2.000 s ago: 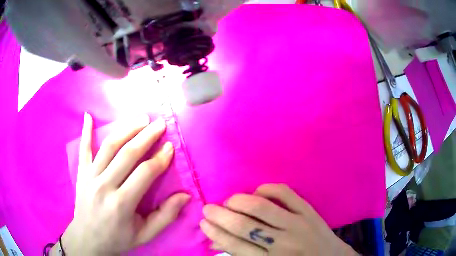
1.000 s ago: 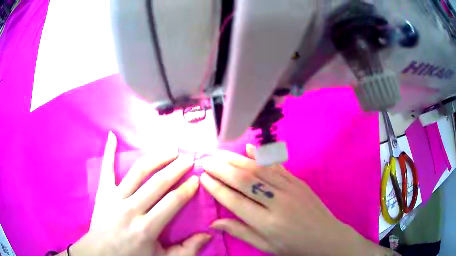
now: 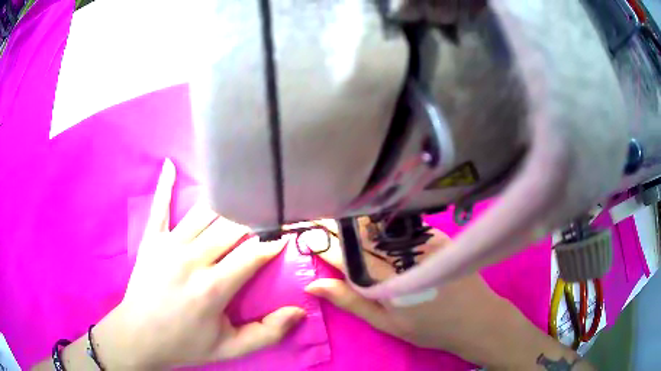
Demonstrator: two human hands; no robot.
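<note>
The bright pink garment panel (image 3: 80, 246) lies under the sewing machine head (image 3: 239, 123). A seam or folded hem (image 3: 310, 311) runs down the pink cloth between my hands. My left hand (image 3: 188, 282) lies flat on the cloth, left of the seam, with fingers spread and tips partly under the head. My right hand (image 3: 442, 315) rests on the cloth right of the seam, thumb apart from the fingers; the machine covers part of its fingers. A wire loop finger guard (image 3: 313, 241) shows by the fingertips. The head hides the needle and presser foot.
Scissors with yellow and red handles (image 3: 596, 311) lie at the right, partly behind a ridged knob (image 3: 584, 255). A separate pink piece (image 3: 622, 268) lies beyond them. A white area (image 3: 130, 72) shows at the upper left. Strong light washes out the cloth by the head.
The view has shifted, so the machine head covers more of the picture. My right hand came up from lower down the seam to beside my left fingertips. My left hand stays spread.
</note>
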